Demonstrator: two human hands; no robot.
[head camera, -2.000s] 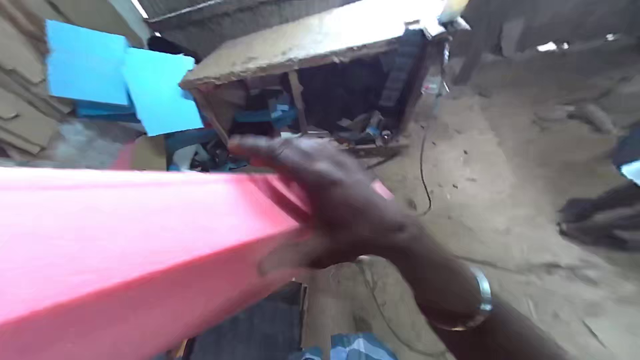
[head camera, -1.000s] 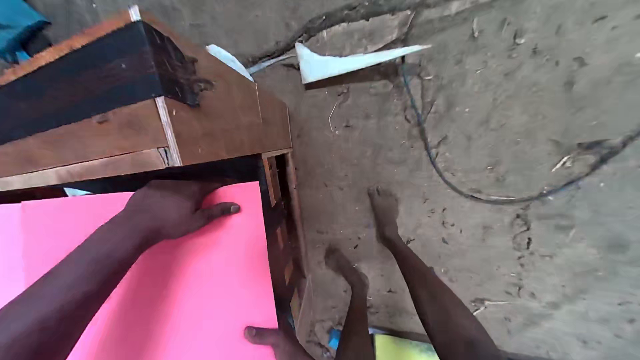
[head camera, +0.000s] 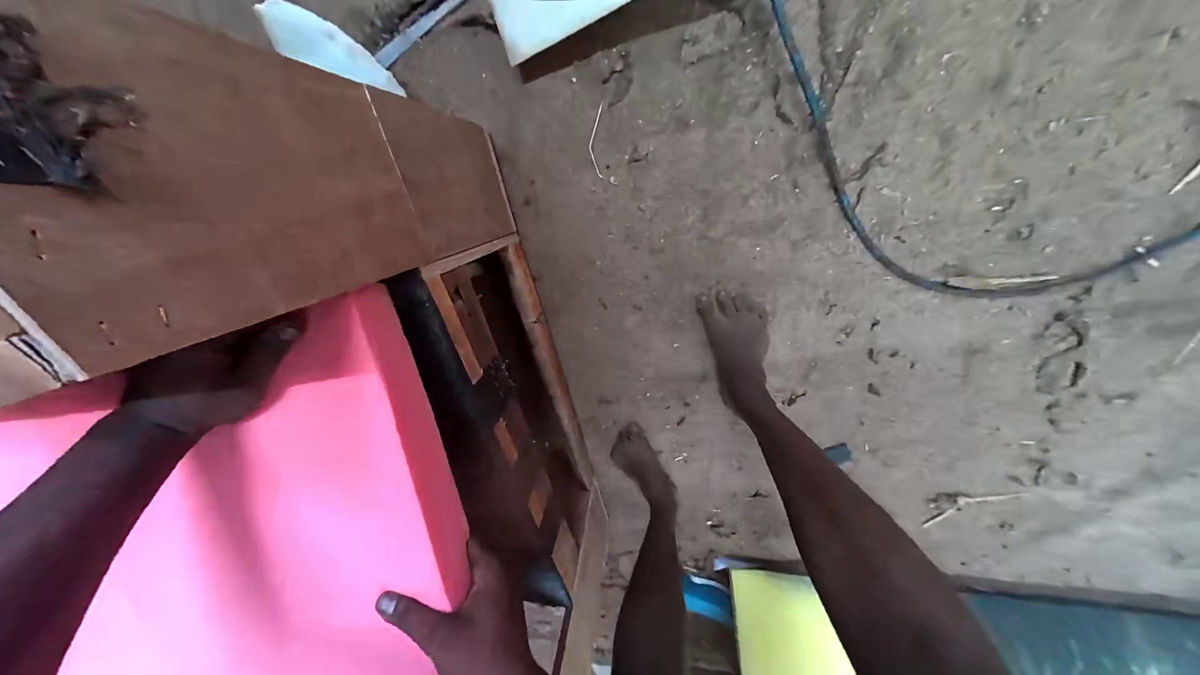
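A thick pink foam slab (head camera: 281, 487) lies over a wooden furniture frame (head camera: 548, 375) with black webbing or cloth inside it, against a brown plywood panel (head camera: 253, 178). My left hand (head camera: 211, 375) rests on the foam's upper face near the panel; its fingers are hidden in the dark gap under the panel's lower edge. At the slab's right edge, my right hand (head camera: 469, 609) grips the foam, thumb on top and the other fingers down at its side, mostly hidden. A strip of the frame's inside shows between foam and outer rail.
My bare feet (head camera: 736, 347) stand on the dirt floor to the right of the frame. A dark blue cable (head camera: 872, 248) curves across the floor. White sheet pieces (head camera: 553, 23) lie beyond the panel. A yellow sheet or block (head camera: 783, 623) is at the bottom, behind my legs.
Two seconds ago the foam was held up in front of the view; now it lies at the frame. Since one second ago, my left fingers have gone under the panel edge. The view has turned downward.
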